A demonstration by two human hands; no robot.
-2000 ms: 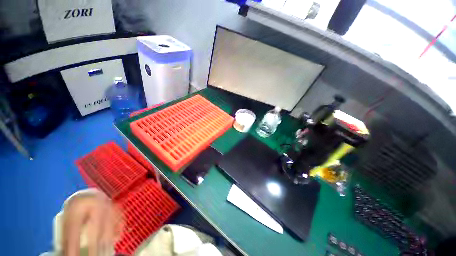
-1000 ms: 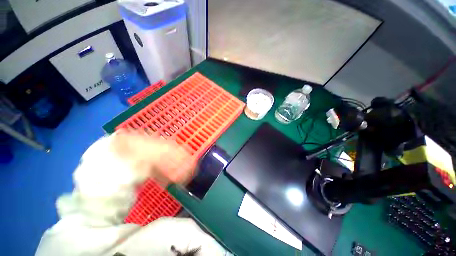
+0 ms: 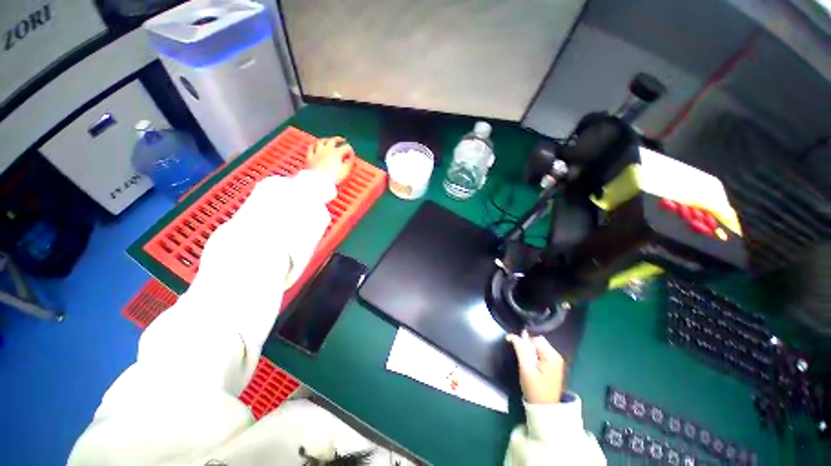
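Observation:
My left hand (image 3: 332, 158) is on the far end of the orange-red slotted tray (image 3: 305, 150), fingers bent over its slots. Whether it holds a piece is too small to tell. My right hand (image 3: 539, 366) is over the front right part of the black work plate (image 3: 428, 264), just below the microscope's round lens ring (image 3: 526, 305). Its thumb and forefinger are close together with a tiny pale spot at the tips, too small to name. A bright light spot lies on the plate left of the fingertips.
A smartphone (image 3: 323, 303) lies between tray and plate. A paper sheet (image 3: 442, 371) is at the plate's front edge. A tub (image 3: 409, 170) and a clear bottle (image 3: 470, 163) stand behind. Module rows (image 3: 674, 424) lie right. The keyboard (image 3: 729, 332) and monitor (image 3: 428, 55) are further back.
My left hand has moved from the tray's near side to its far end. My right hand has come into view beside the lens ring. The head view has shifted.

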